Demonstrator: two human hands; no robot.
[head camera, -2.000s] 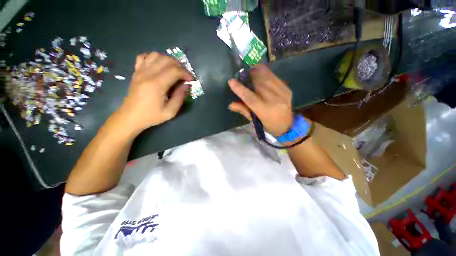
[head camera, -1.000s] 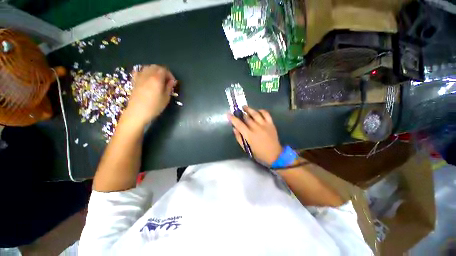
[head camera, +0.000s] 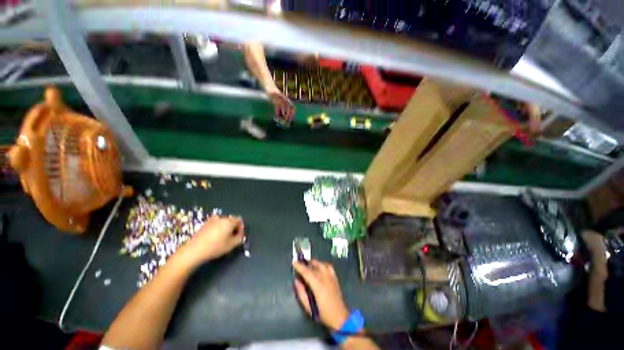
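My left hand (head camera: 220, 236) rests at the right edge of the heap of small white and yellow components (head camera: 163, 231); its fingertips are together, and whether they hold a piece is too small to tell. My right hand (head camera: 323, 290) is shut on a black pen-like soldering iron (head camera: 309, 290), with a blue band (head camera: 349, 323) at the wrist. A small circuit board (head camera: 301, 247) lies on the dark mat at the iron's front end. A pile of green and silver boards (head camera: 338, 206) lies beyond it to the right.
An orange fan (head camera: 73, 167) stands at left beside a white cable (head camera: 92, 256). Brown cardboard (head camera: 417, 160) stands behind the board pile. At right are a tray (head camera: 386, 260), a red light, a silvery coil (head camera: 438, 301) and clear plastic. Another person's hand (head camera: 282, 106) is over the green conveyor.
The view has tilted up, showing the conveyor and cardboard. Since the earliest frame, my left hand has moved from a board to the component heap. My right hand still holds the iron.
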